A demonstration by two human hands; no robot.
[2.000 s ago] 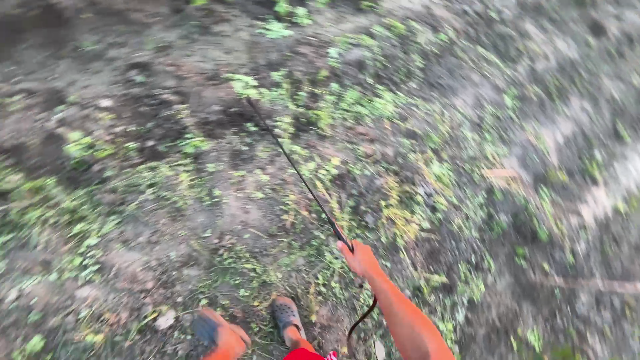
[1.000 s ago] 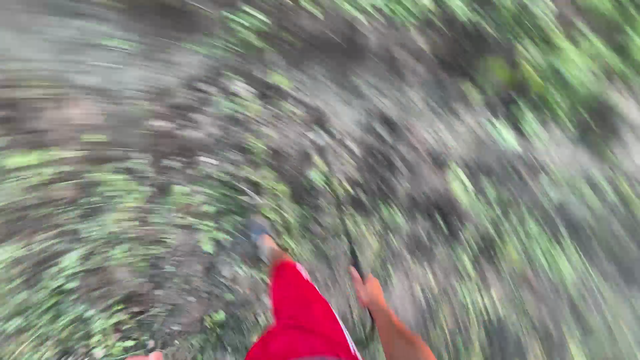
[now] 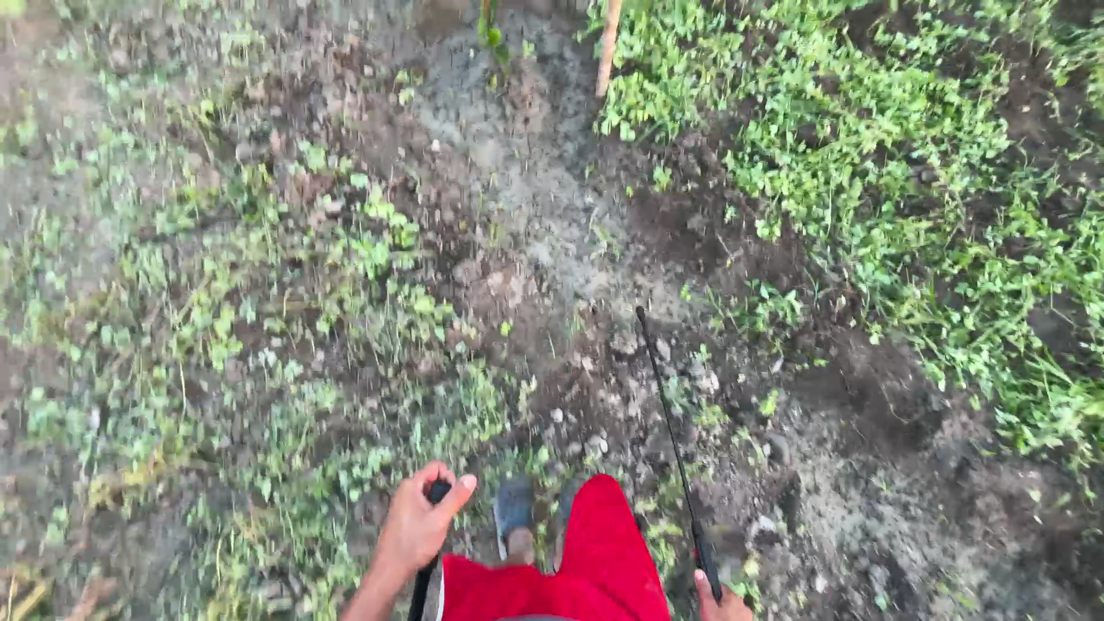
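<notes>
My left hand is closed around a black handle, whose dark shaft or strap runs down beside my leg to the bottom edge; what it belongs to cannot be told. My right hand, partly cut off at the bottom, grips the black handle of a thin spray wand. The wand points forward, its dark tip over the soil ahead of my feet. Between the hands are my red shorts and a grey clog on one foot.
Low green plants grow thickly at the right, with sparser, duller ones at the left. A strip of bare soil with small stones runs forward between them. A wooden stake stands at the top, near a green stem.
My left hand has come into fuller view, closed on a black handle. The wand in my right hand now points forward at the lower right. The view has shifted greatly.
</notes>
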